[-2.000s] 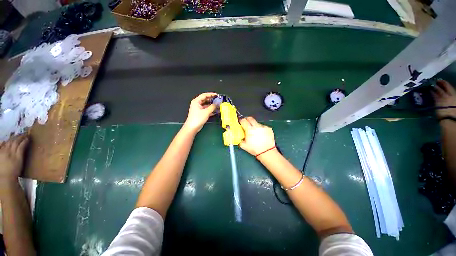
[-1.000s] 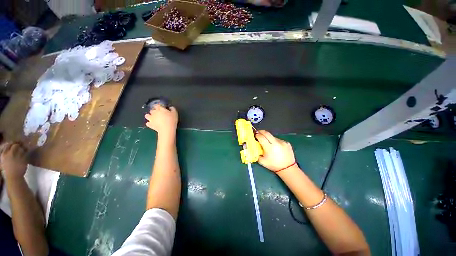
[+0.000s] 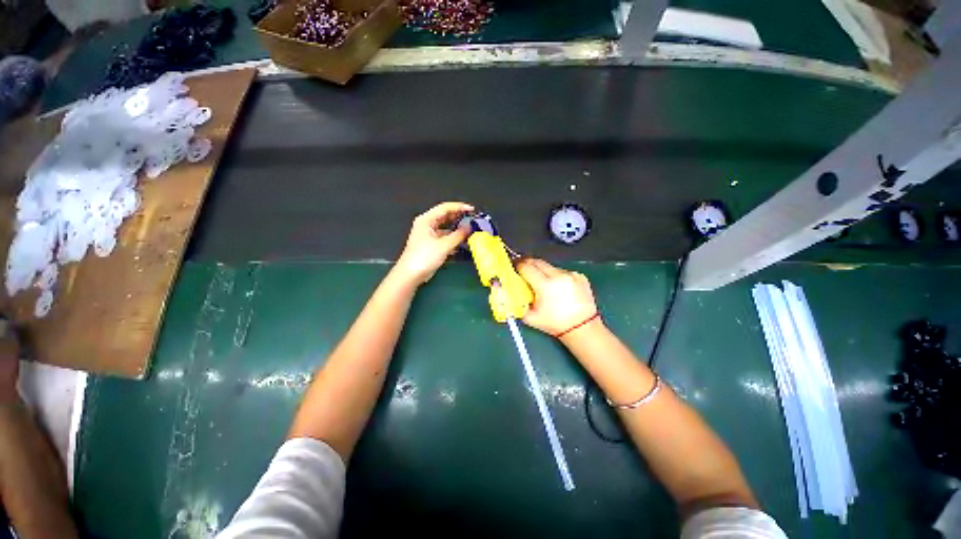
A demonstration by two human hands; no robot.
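My right hand (image 3: 556,299) is shut on the yellow glue gun (image 3: 499,278), whose long pale glue stick (image 3: 541,405) trails towards me. My left hand (image 3: 433,241) holds a small round unit (image 3: 474,223) by its left side at the belt's near edge. The gun's tip is at the unit, and fingers and gun hide much of it. One black-ringed unit with a white face (image 3: 569,223) lies on the belt to the right, and another (image 3: 708,218) lies beside the white post.
The slanting white post (image 3: 843,179) stands at right. A black cord (image 3: 662,326) loops right of the gun. Spare glue sticks (image 3: 805,400) and black parts (image 3: 927,390) lie at right. White discs (image 3: 90,179) cover a brown board (image 3: 174,247) at left. A cardboard box (image 3: 335,58) stands beyond.
My left hand has brought a round unit from the left of the belt to the gun's tip. The belt units have moved right relative to the post. The view has also shifted.
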